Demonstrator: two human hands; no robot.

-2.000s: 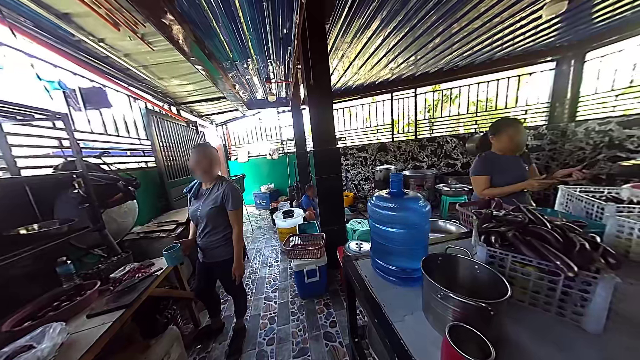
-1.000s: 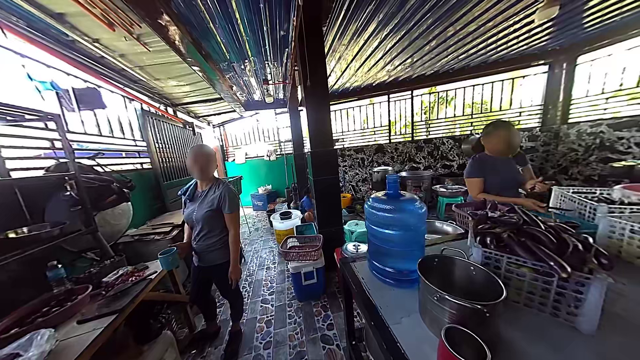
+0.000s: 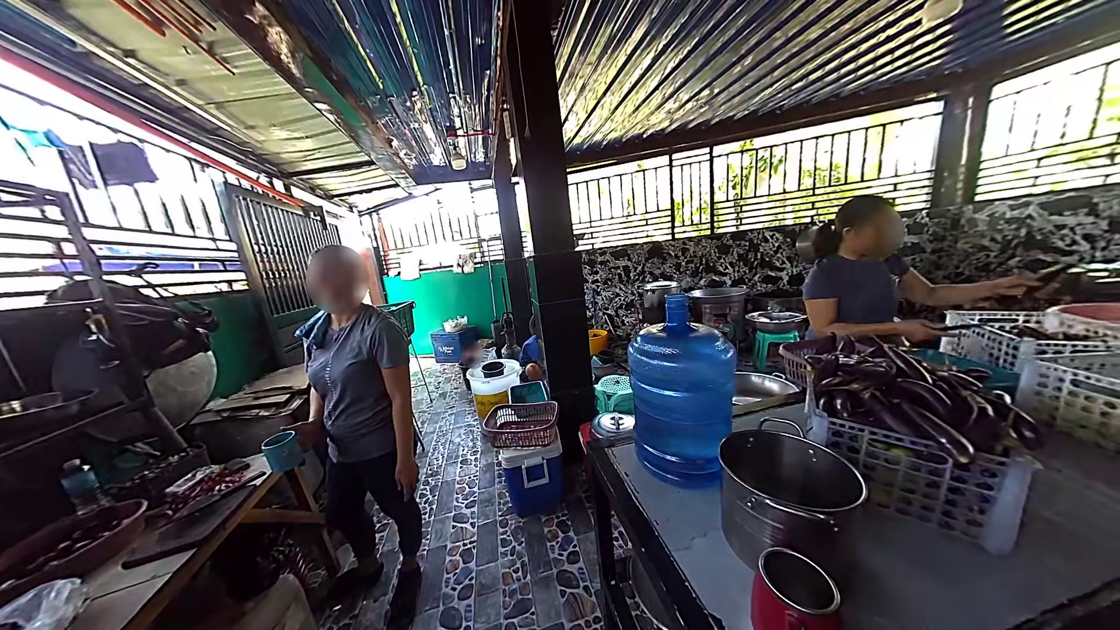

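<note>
Neither my left hand nor my right hand shows in the head view. Closest to me on the grey table [image 3: 691, 534] are a red metal mug [image 3: 794, 591] and a deep steel pot [image 3: 792, 490] with loop handles. A blue water jug [image 3: 682, 398] stands behind the pot, to its left. To the pot's right, eggplants [image 3: 919, 394] are heaped in a white perforated crate [image 3: 927, 481]. At the left, a wooden table [image 3: 206, 569] holds a reddish basin [image 3: 70, 542], a dark board and chopped reddish food [image 3: 206, 490].
A person [image 3: 363, 394] stands by the left table, a hand near a blue mug [image 3: 283, 451]. A co-worker [image 3: 862, 280] is behind the crates at right. A tiled aisle [image 3: 468, 516] runs between the tables, with a dark post [image 3: 556, 262] and a blue cooler [image 3: 534, 481] beside it.
The co-worker at the right has raised the head from a lower pose one second ago, and an arm now reaches out to the right.
</note>
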